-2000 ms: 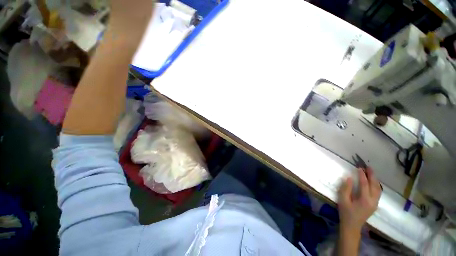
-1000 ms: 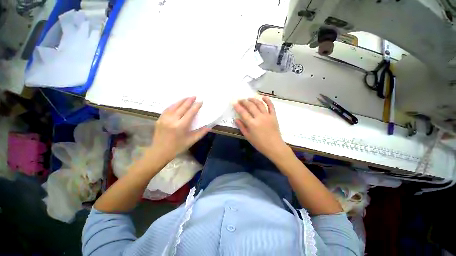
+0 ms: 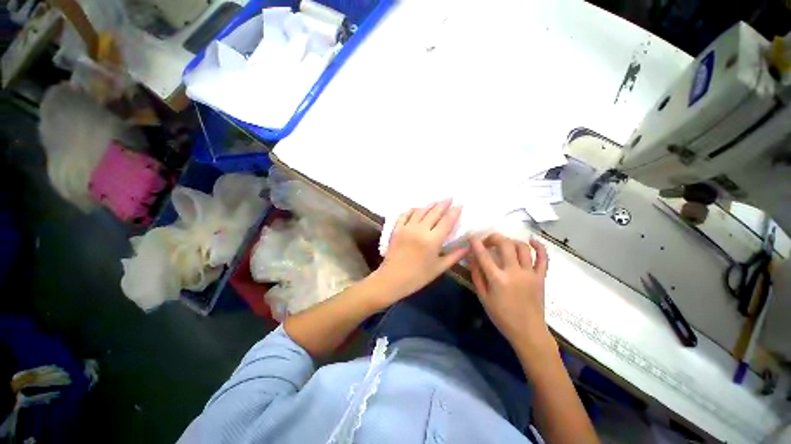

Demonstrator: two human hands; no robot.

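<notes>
A white piece [image 3: 512, 222], hard to tell from the white table, lies at the table's front edge, its narrow folded ends beside the needle plate. My left hand [image 3: 422, 245] lies on its left part, fingers close together, thumb at the front edge. My right hand [image 3: 512, 276] touches its right part with bent fingertips and thumb, close to my left thumb. Both hands seem to hold the piece; the parts under the fingers are hidden.
A blue basket [image 3: 299, 114] with white pieces [image 3: 260, 74] stands at the upper left. The sewing machine [image 3: 715, 113], dark snips [image 3: 669, 310], scissors [image 3: 748, 276] and a pen [image 3: 751, 338] are at the right. Plastic bags [image 3: 308, 260] and a pink thing [image 3: 127, 183] are below left.
Two seconds ago my left arm reached past the blue basket and my right hand was at the snips. Both hands are now together on the white piece. The view has turned since one second ago.
</notes>
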